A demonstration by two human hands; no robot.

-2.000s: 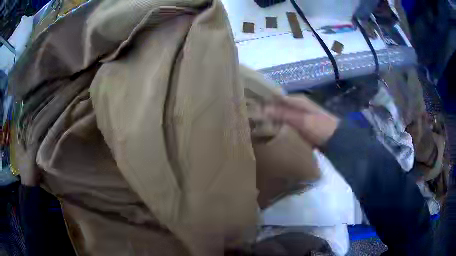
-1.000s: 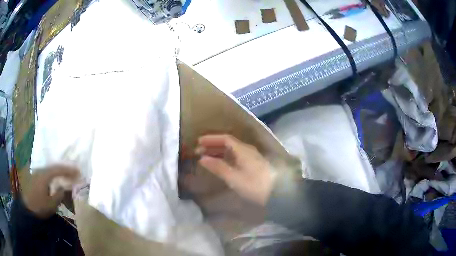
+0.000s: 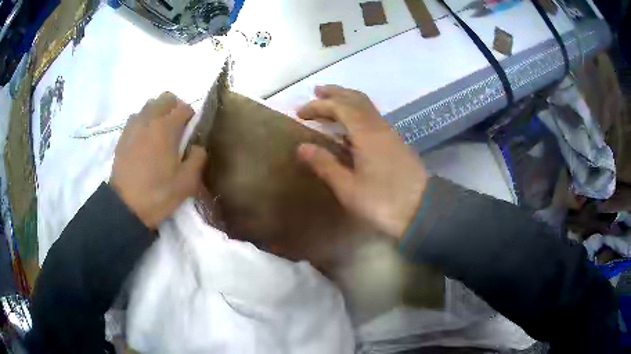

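Observation:
A brown panel (image 3: 259,166) lies across the front of the white table, its upper left edge raised to a point. My left hand (image 3: 156,155) grips that left edge between thumb and fingers. My right hand (image 3: 367,155) is at the panel's upper right edge, thumb on the brown side and fingers at the edge, partly blurred; I cannot tell how firmly it holds. White fabric (image 3: 235,283) is bunched below my left hand and hangs toward the lap. The panel's lower part is blurred.
The sewing machine's metal parts (image 3: 183,17) are at the top left. Brown patches (image 3: 332,34) and snips (image 3: 488,7) lie on the machine bed. Two black cords (image 3: 484,55) cross the grey ruler edge (image 3: 498,86). A crate with brown and white pieces (image 3: 581,152) stands at the right.
The large brown panel swung away, and white fabric showed, then dropped toward the lap. My left hand has moved up to the brown panel's left edge, and my right hand up to its upper right edge.

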